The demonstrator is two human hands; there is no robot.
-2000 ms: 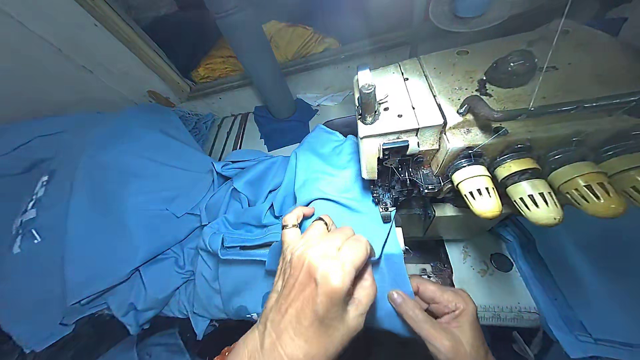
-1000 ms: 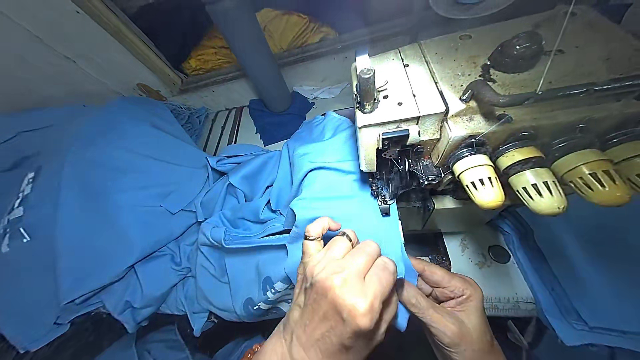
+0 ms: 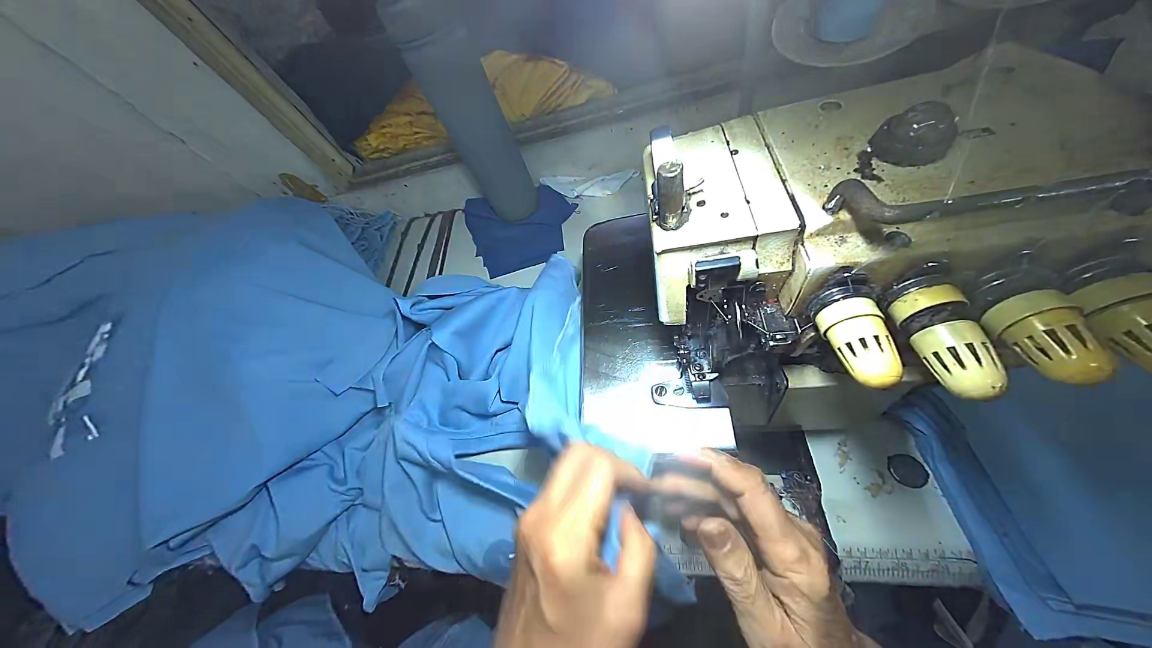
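Blue knit fabric (image 3: 450, 378) lies bunched left of the overlock sewing machine (image 3: 720, 216), its edge running down to my hands. My left hand (image 3: 580, 540), partly blurred, pinches that edge between thumb and fingers in front of the machine. Close to its right is my right hand (image 3: 774, 549), thumb and fingers apart; motion blur between the hands hides whether it touches any cloth. The presser foot (image 3: 697, 373) and the shiny metal bed plate (image 3: 630, 360) show uncovered, beyond both hands.
A large pile of blue fabric (image 3: 261, 342) covers the left side. Folded blue cloth (image 3: 1062, 486) lies at the right, below yellow slotted tension knobs (image 3: 859, 342). Behind stand a grey pipe (image 3: 477, 126) with dark blue cloth (image 3: 522, 229) at its foot, and yellow cloth (image 3: 396, 121).
The blue fabric has come away from beside the presser foot toward the left and front, baring the bed plate. My right hand's fingers have parted from their earlier pinch on the cloth.
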